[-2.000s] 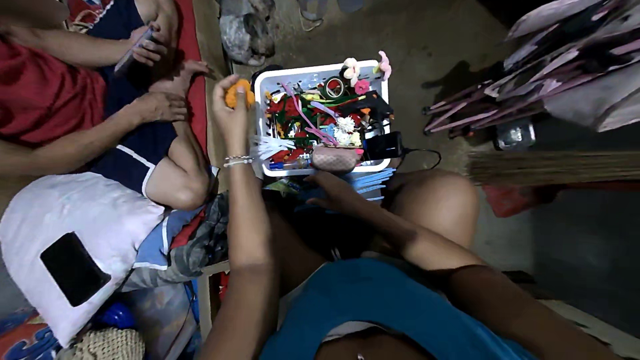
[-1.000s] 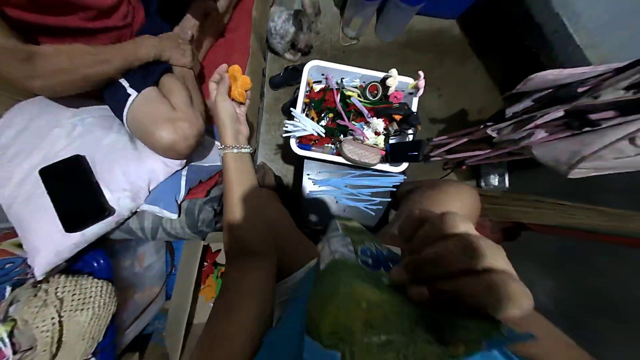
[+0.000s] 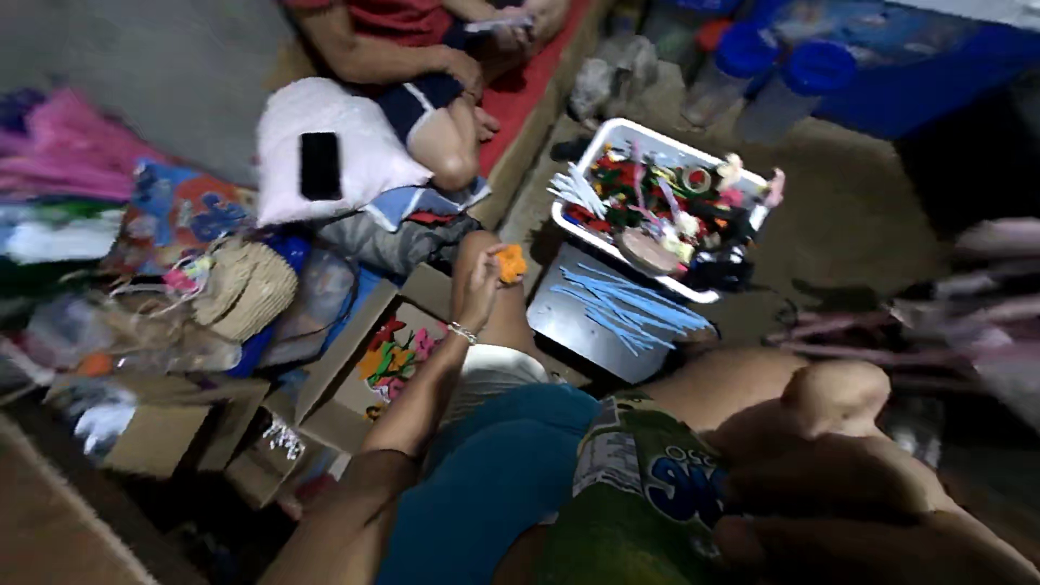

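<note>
My left hand [image 3: 483,280], with a bracelet at its wrist, holds an orange flower-shaped piece [image 3: 510,264] between thumb and fingers. My right hand [image 3: 800,479], blurred and close to the camera at lower right, grips a green printed plastic bag [image 3: 626,496] in front of my teal top. Beyond my knees a white plastic basket [image 3: 591,238] holds colourful pipe-cleaner pieces, a roll of tape and a pinkish pouch [image 3: 647,250]. Light-blue strips [image 3: 621,309] lie on a grey metallic surface [image 3: 552,313] just below the basket.
An open cardboard box [image 3: 337,382] at my left holds colourful flower shapes. Beyond it lie a woven bag [image 3: 244,288] and a pillow [image 3: 280,183] with a black phone [image 3: 320,166]. Another person [image 3: 398,61] sits at top. Blue-lidded containers [image 3: 821,69] stand behind the basket; pink-wrapped sticks [image 3: 861,333] are at right.
My right hand was near the basket two seconds ago and now holds the green bag close to my body. My left hand still holds the orange piece. The view has swung to the left.
</note>
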